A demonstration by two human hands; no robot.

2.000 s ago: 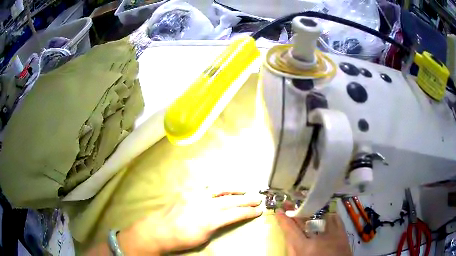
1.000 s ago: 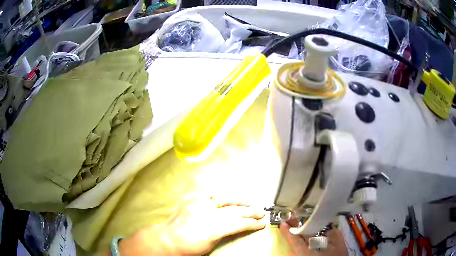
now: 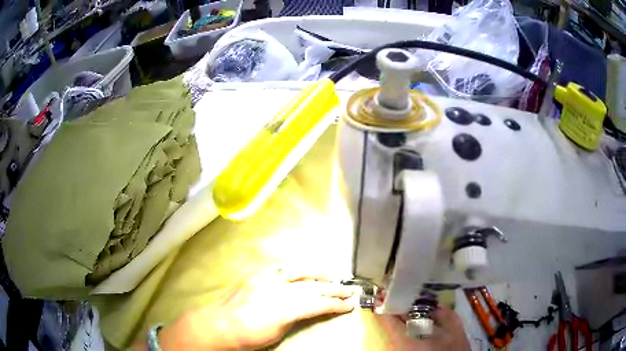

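A yellow-olive garment panel [image 3: 206,260] lies under the white sewing machine head [image 3: 425,226], washed out by the lamp light. My left hand [image 3: 254,312] lies flat on the panel, fingers stretched toward the presser foot [image 3: 367,296]. My right hand [image 3: 429,332] is low at the right of the presser foot, partly hidden behind the machine's parts and cut off by the bottom edge. Its fingertips are near the foot; its grip cannot be made out. The needle and the stitching are hidden or too bright to tell.
A ragged stack of olive cut pieces [image 3: 89,199] stands at the left. A yellow work lamp [image 3: 274,151] hangs over the panel. Orange-handled snips [image 3: 489,315] and red-handled scissors [image 3: 570,332] lie right of the machine. Plastic-bagged bundles [image 3: 240,58] and bins [image 3: 202,31] are behind.
The camera view has shifted, so the machine appears further left. My left hand stays on the panel by the foot; my right hand is now more hidden behind the machine parts.
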